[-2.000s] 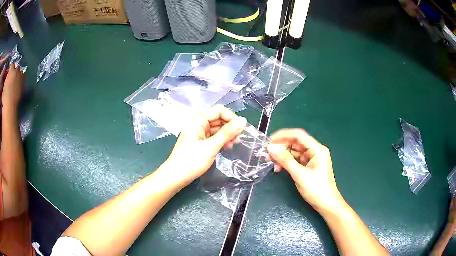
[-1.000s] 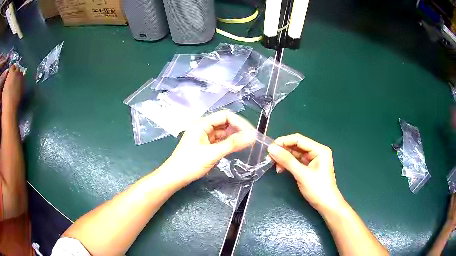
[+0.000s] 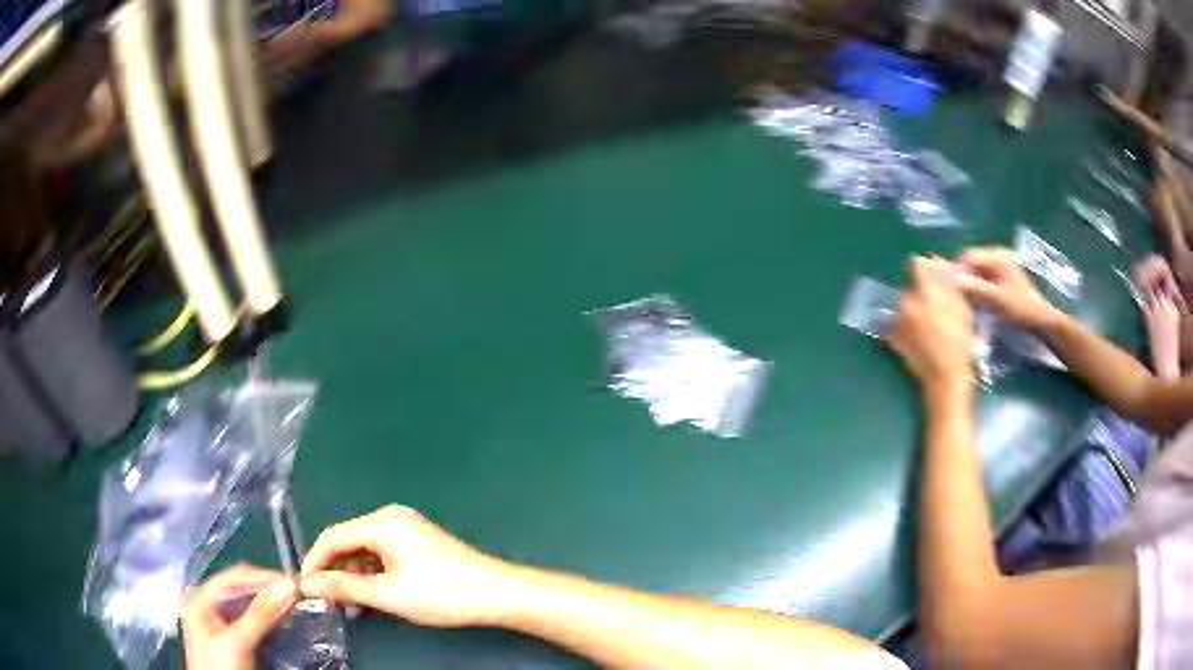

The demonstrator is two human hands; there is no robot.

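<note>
My left hand (image 3: 233, 618) is at the lower left, cut off by the bottom edge. My right hand (image 3: 399, 565) is beside it, fingertips almost touching. Both pinch the top of a clear zip bag (image 3: 309, 639) that hangs below the fingers over the seam strip. Its lower part is cut off, and its contents are too blurred to tell. A pile of clear and whitish bags (image 3: 183, 484) lies on the dark green table just beyond my left hand. Another clear bag (image 3: 680, 367) lies on the table ahead and to the right.
Another person's hands (image 3: 962, 308) hold a bag at the right. Beyond them are more bags (image 3: 864, 157), a blue bin (image 3: 887, 79) and a white bottle-like thing (image 3: 1032, 59). White tubes (image 3: 196, 170), a yellow-green cable (image 3: 177, 373) and a grey box (image 3: 66, 360) stand at the left.
The view has swung to the right, so the pile, tubes and my hands now appear at the left. Another person's hands and more bags have come into view. My hands still pinch the bag, closer together.
</note>
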